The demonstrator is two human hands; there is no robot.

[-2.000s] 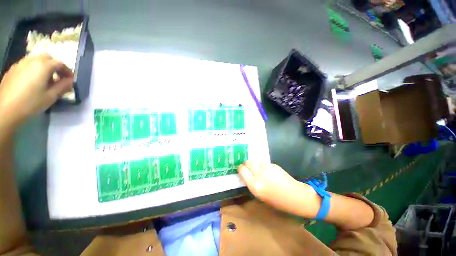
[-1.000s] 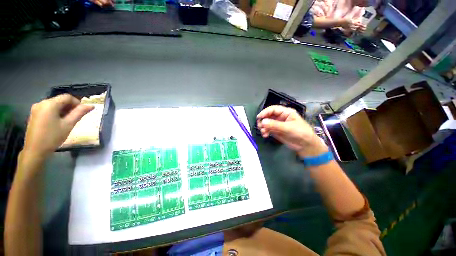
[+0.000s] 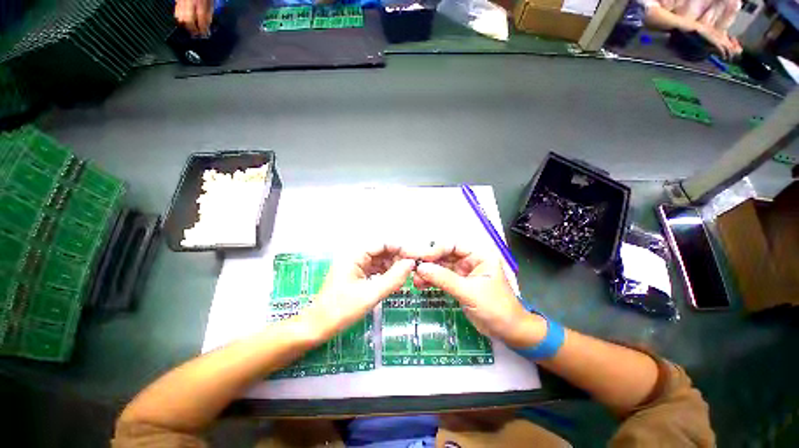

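Note:
My left hand and my right hand meet fingertip to fingertip above the top of the right PCB panel. A tiny dark component shows between the pinched fingertips; which hand bears it is hard to tell. The left PCB panel lies beside it, partly under my left forearm. Both panels lie on the white paper sheet. The white-parts bin is at the left. The black-parts bin, with dark pieces, is at the right.
Stacked PCB panels and a black rack stand at left. A purple-blue pen lies at the paper's right edge. A parts bag, phone-like rectangle and cardboard box are at right. Other people's hands show opposite.
My left hand has left the white-parts bin and my right hand the black-parts bin; they have come together over the right panel. The view has shifted left.

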